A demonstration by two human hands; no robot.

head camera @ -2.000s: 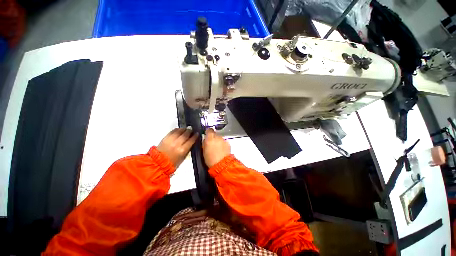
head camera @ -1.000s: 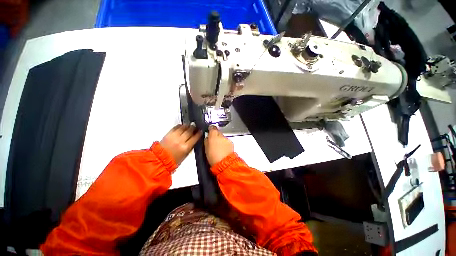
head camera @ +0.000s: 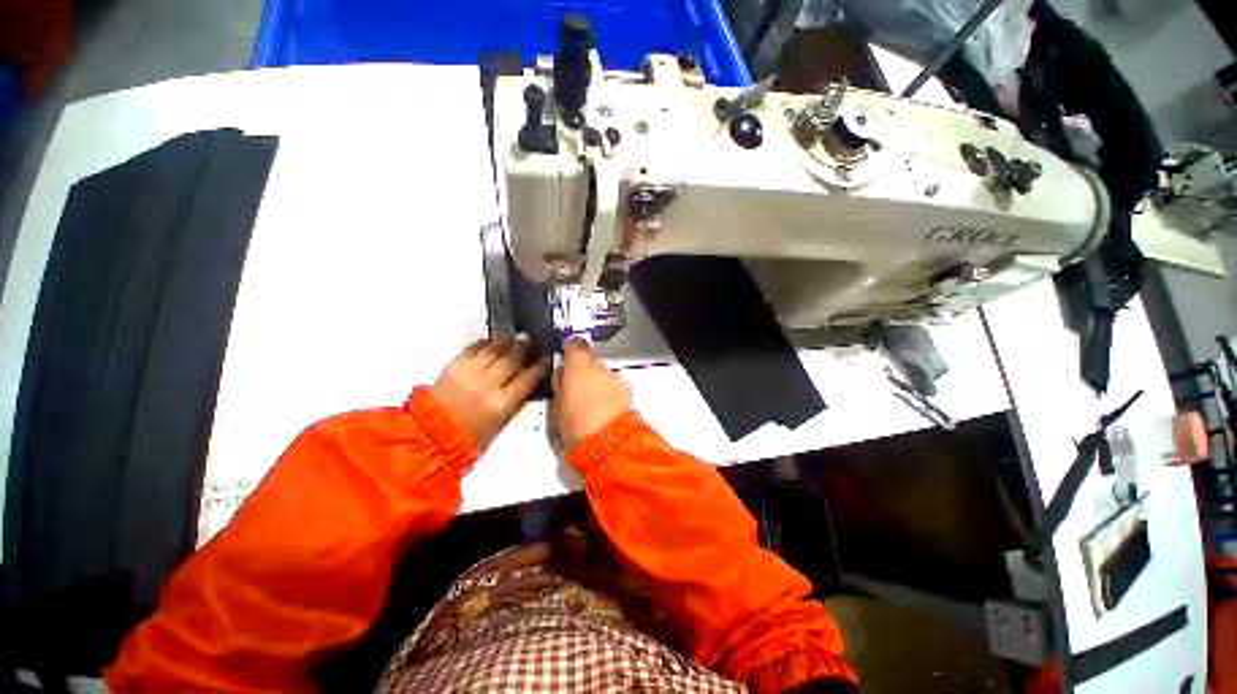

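A black fabric strip (head camera: pixel 537 323) runs under the presser foot area of the cream-white sewing machine (head camera: pixel 814 203). Its far end shows behind the machine head, and its near end lies between my hands. My left hand (head camera: pixel 486 388) presses the strip from the left, fingertips on it just in front of the foot. My right hand (head camera: pixel 590 393) pinches the strip's right edge close to the shiny metal presser foot (head camera: pixel 581 312). The needle is too small to make out.
A black stack of strips (head camera: pixel 129 366) lies at the left. A black fabric panel (head camera: pixel 729 346) lies under the machine arm. A slim metal tool (head camera: pixel 918 401) is right of it. The right table (head camera: pixel 1169 542) holds a dark phone-like rectangle (head camera: pixel 1123 561). A blue crate (head camera: pixel 495 30) stands behind.
The strip has moved away from me through the machine. Its near tail no longer hangs over my lap, and its far end now shows behind the head. Both hands stay near the foot.
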